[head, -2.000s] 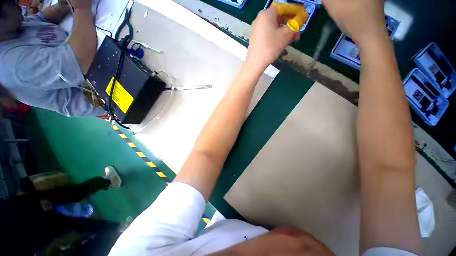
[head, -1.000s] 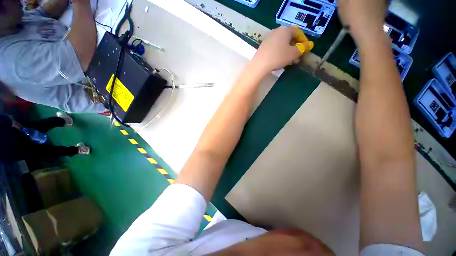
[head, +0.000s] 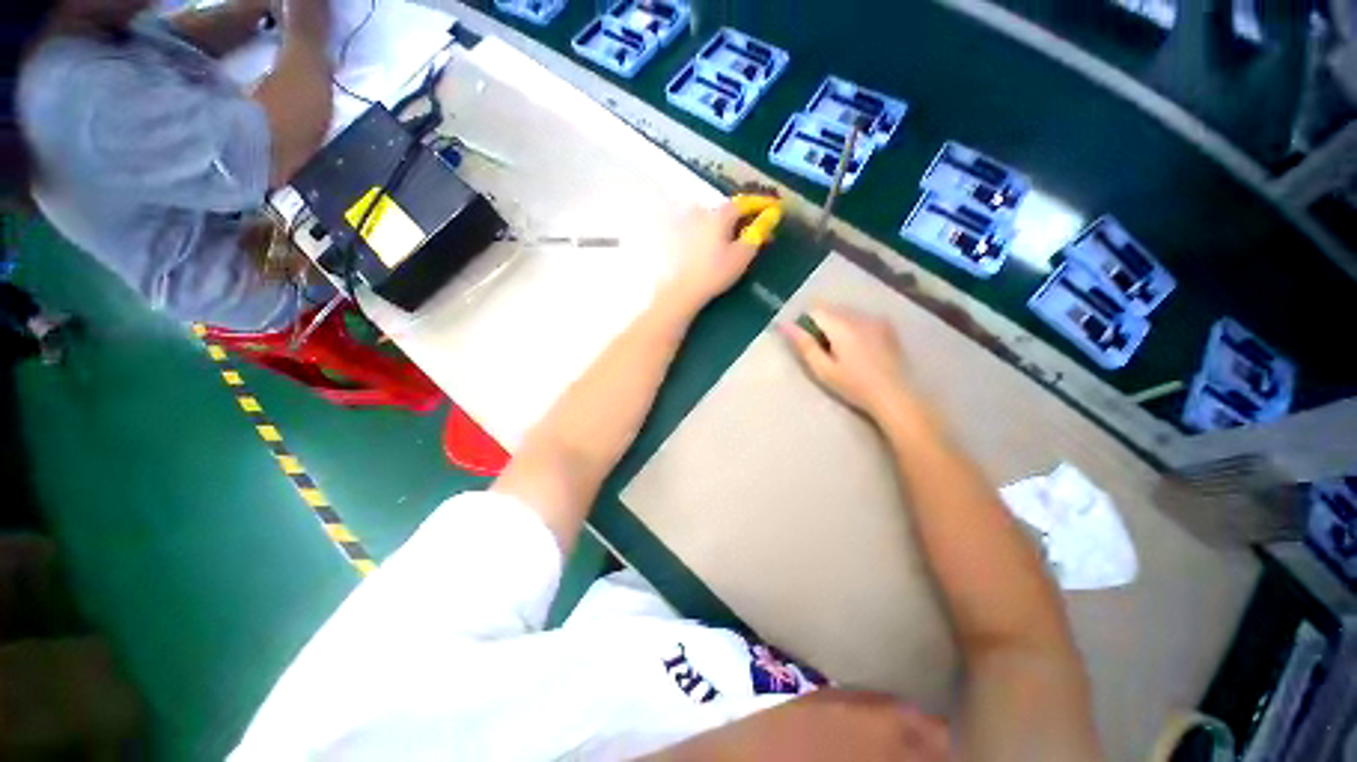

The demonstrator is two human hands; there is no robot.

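My left hand (head: pixel 714 250) rests at the bench's belt-side edge, with yellow finger cots (head: pixel 759 222) on its fingers; whether it holds anything cannot be told. My right hand (head: pixel 851 354) is over the upper left part of the beige mat (head: pixel 833 506), closed around a small pen-like hand tool. The tool's thin pale shaft (head: pixel 767 296) points left towards my left hand; its grip is mostly hidden by my fingers. A narrow grey-brown metal strip (head: pixel 841 182) sticks up at the bench edge, in front of a paired blue housing (head: pixel 816 149).
More paired blue housings (head: pixel 961 234) line the dark green belt (head: pixel 923 112). A white cloth (head: pixel 1078 529) lies on the mat's right side. A black box (head: pixel 432 246) with a yellow label and cables stands left, beside a seated coworker (head: pixel 149 164). A red stool (head: pixel 350 365) is below.
The view has shifted, showing more of the belt and bench. My right hand has come back from above the housings to the mat. My left hand is now farther from the housings.
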